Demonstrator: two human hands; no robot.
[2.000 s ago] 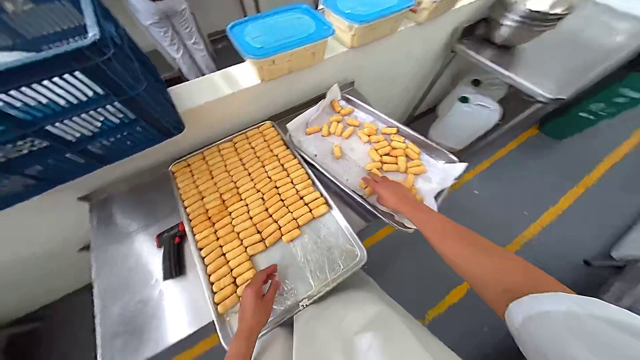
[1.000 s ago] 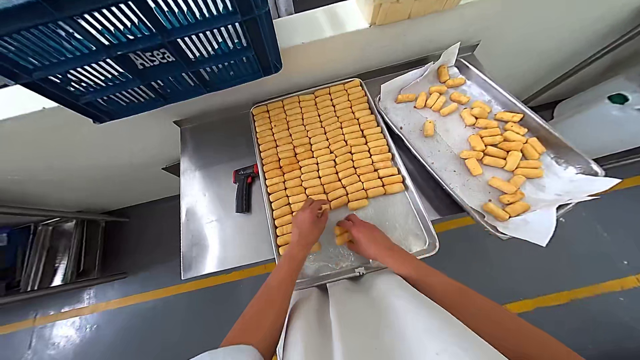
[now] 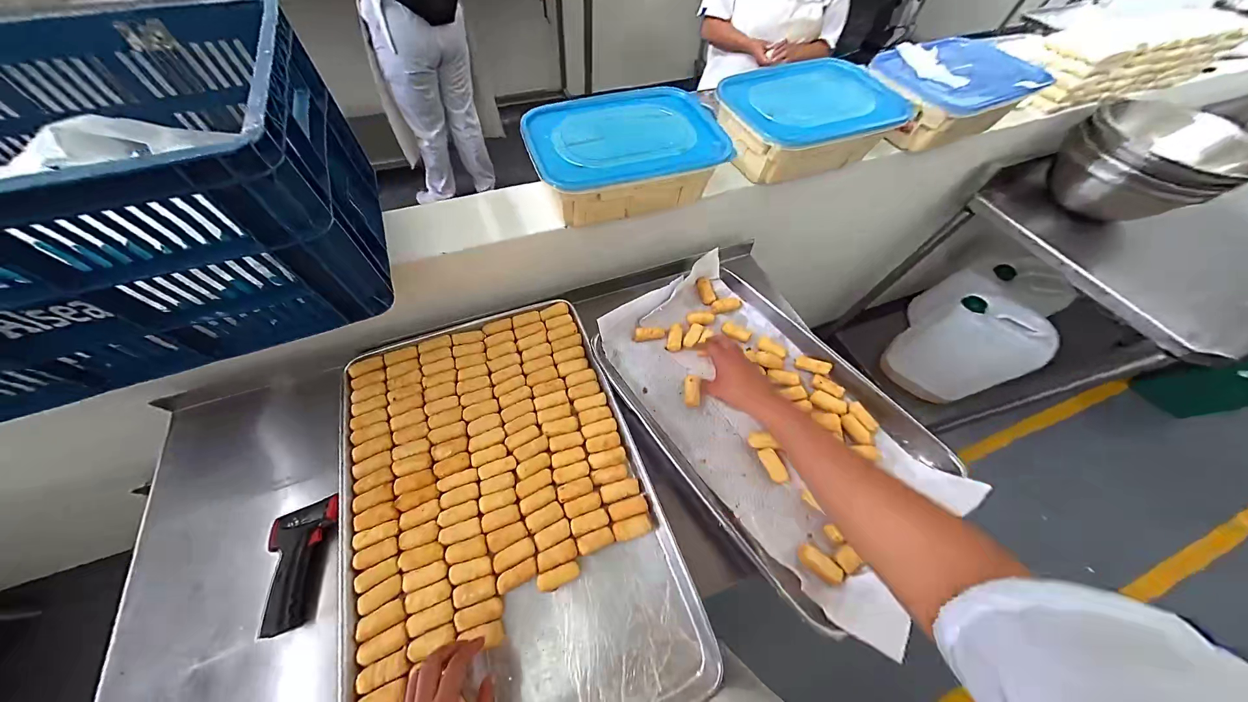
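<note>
A metal sheet tray (image 3: pixel 624 595) holds tight rows of golden fried rolls (image 3: pixel 487 439). My left hand (image 3: pixel 447 673) lies at the tray's near end, its fingertips at the lowest rolls; whether it grips one I cannot tell. To the right, a second metal tray (image 3: pixel 916 439) is lined with white paper (image 3: pixel 673 429) and carries scattered loose rolls (image 3: pixel 824 400). My right hand (image 3: pixel 736 375) reaches down among these loose rolls near the far part of the paper. Its fingertips are partly hidden, so a hold on a roll cannot be made out.
An infrared thermometer gun (image 3: pixel 297 565) lies on the steel table (image 3: pixel 205 546). A blue plastic crate (image 3: pixel 195 214) rises at left. Lidded tubs (image 3: pixel 624 141) line the ledge, with two people beyond. Steel bowls (image 3: pixel 1141 166) and plastic jugs (image 3: pixel 975 341) are at right.
My right hand has left the full tray, where it was beside my left hand a second ago, and is over the paper-lined tray. The view has shifted.
</note>
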